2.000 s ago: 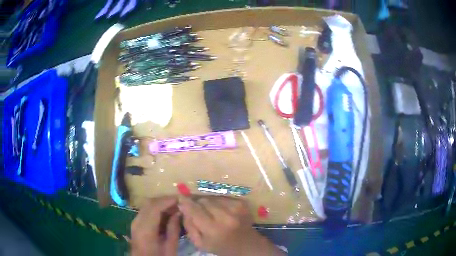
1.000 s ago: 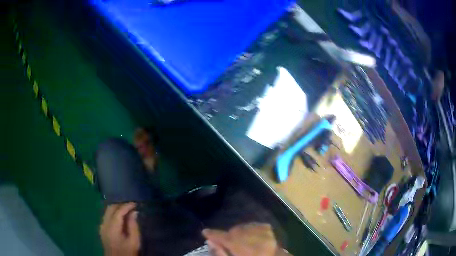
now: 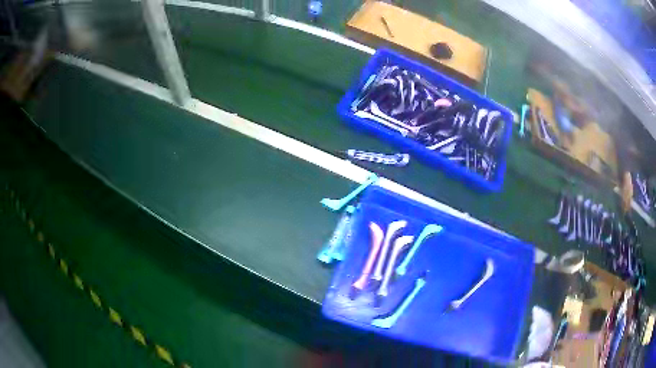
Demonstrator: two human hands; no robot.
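Observation:
A blue bin (image 3: pixel 460 316) stands nearest on the green bench. Several curved handles lie in it: a pink one (image 3: pixel 372 255), pale ones, two teal ones (image 3: pixel 421 246), and a pale one (image 3: pixel 476 285) lying apart at the right. Two teal pieces lie outside the bin's left edge, one (image 3: pixel 349 195) near its top left corner and one (image 3: pixel 336 237) below it. Neither of my hands can be made out. A blurred reddish patch shows at the bottom edge; I cannot tell what it is.
A second blue bin (image 3: pixel 360 128) full of handles stands beyond a pale rail (image 3: pixel 266 144). A patterned strip (image 3: pixel 377 157) lies before it. Cardboard trays (image 3: pixel 460 65) are at the back and right. Handle rows lie at the right. Yellow-black tape (image 3: pixel 86 295) marks the green floor.
The view has swung left along the bench. My hands have left the picture. The tray with the boards and pink shell has moved from the centre to the lower right edge; the blue bin is now central.

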